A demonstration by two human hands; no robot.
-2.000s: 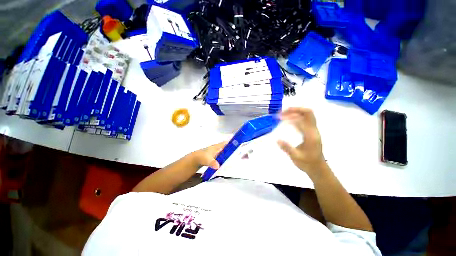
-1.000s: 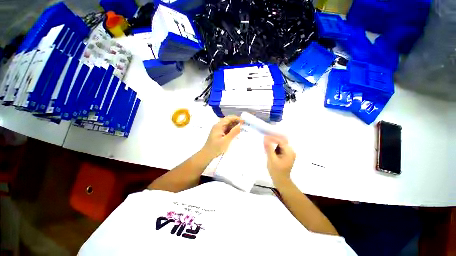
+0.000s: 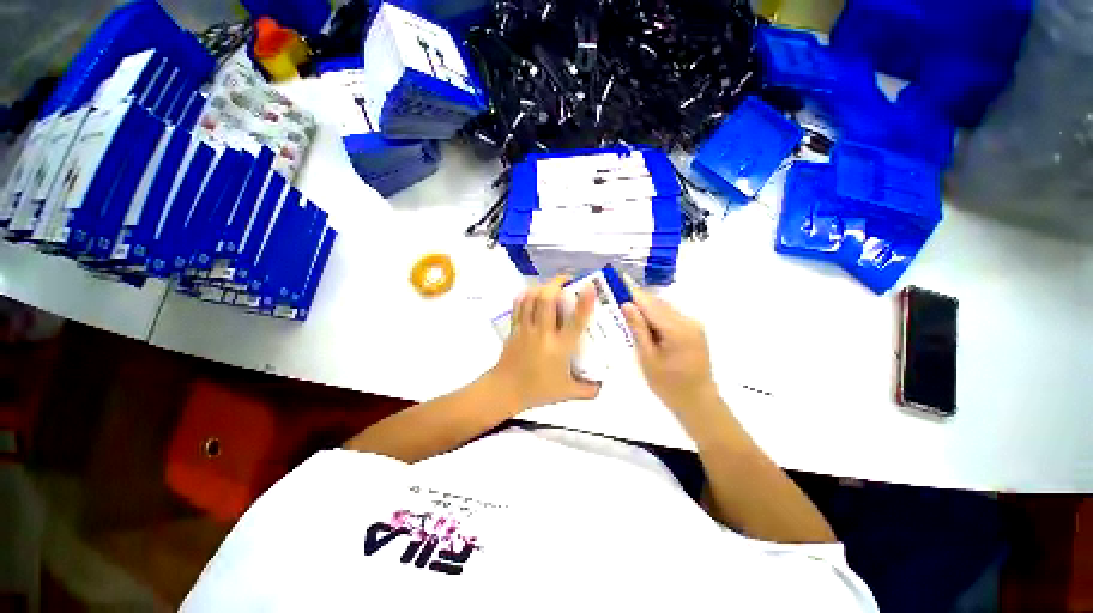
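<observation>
A white and blue retail box is held between both hands near the table's front edge, its blue edge at the upper right and dark print on its white face. My left hand lies over its left side with fingers spread on it. My right hand grips its right edge. The fingers cover part of the box, and I cannot tell what is inside. The stack of flat box blanks lies just beyond the hands.
Filled boxes lean at left, a second box stack back left. The cable pile is at back centre, blue trays at right. Rubber bands, a smartphone and a thin dark strip lie on the white table.
The box was blue side up, then showed white open panels; now it looks more compact, with a printed face and blue edge. My left hand has moved down and spread over it.
</observation>
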